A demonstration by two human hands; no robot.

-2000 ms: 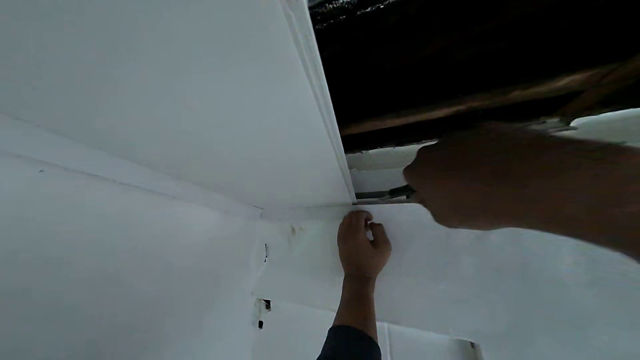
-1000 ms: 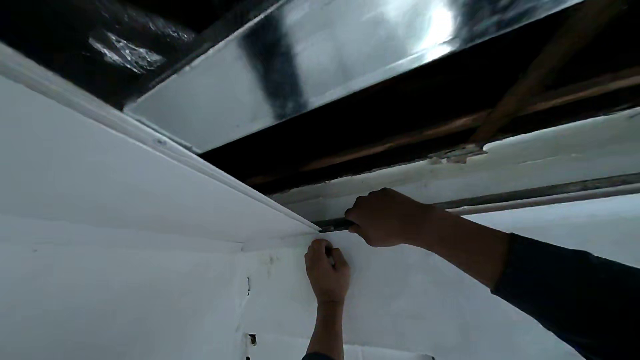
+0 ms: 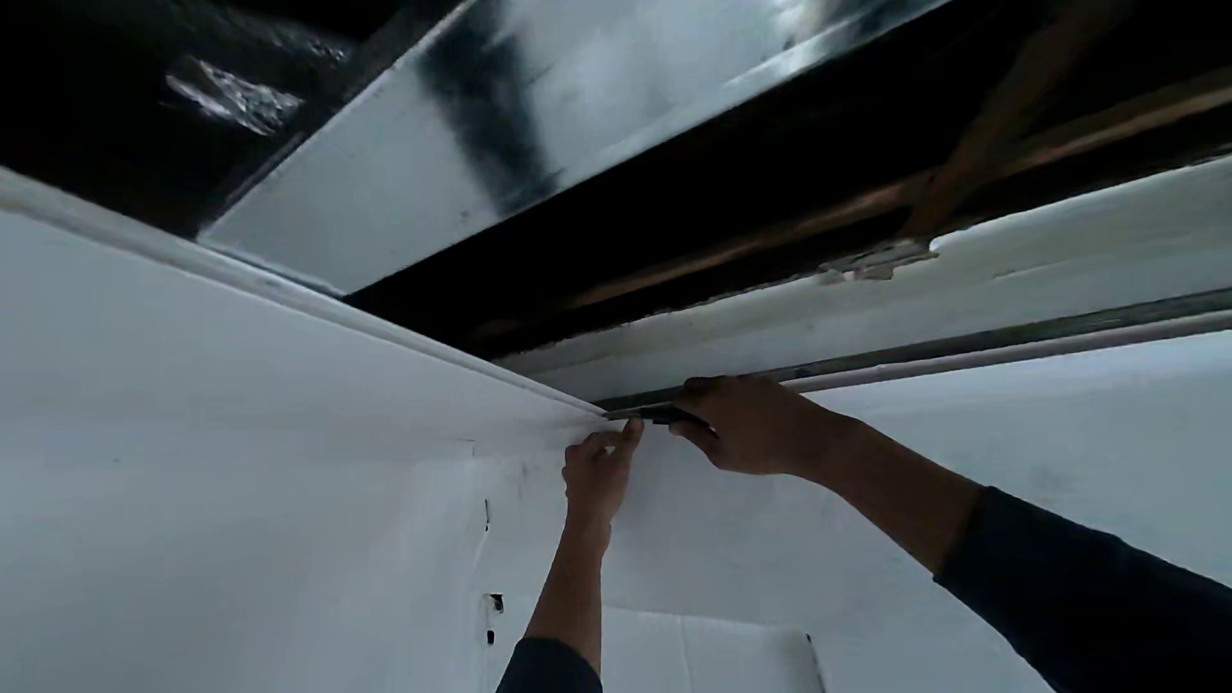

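Observation:
My right hand [image 3: 746, 423] grips a dark hand tool [image 3: 664, 414] with a thin end; its exact kind cannot be told. The tip lies at the corner where the edge of the white ceiling panel [image 3: 318, 346] meets the white wall [image 3: 866, 539]. Just below the tip is my left hand [image 3: 599, 472], raised against the wall, with its thumb or a finger up by the tool and the other fingers curled. Whether it pinches anything cannot be seen. Along the wall top, behind my right hand, runs a metal edge channel [image 3: 1020, 337].
Above the panel edge is a dark ceiling opening with a shiny metal duct or sheet [image 3: 385, 183], a wooden beam [image 3: 770, 236] and crumpled foil [image 3: 236, 96]. A broken edge [image 3: 881, 260] juts from the upper wall. Small holes [image 3: 494, 604] mark the wall at lower left.
The view has swung to show more of the ceiling opening and the metal sheet. A finger of my left hand now reaches up to the tool tip; a second ago that hand was more curled below it.

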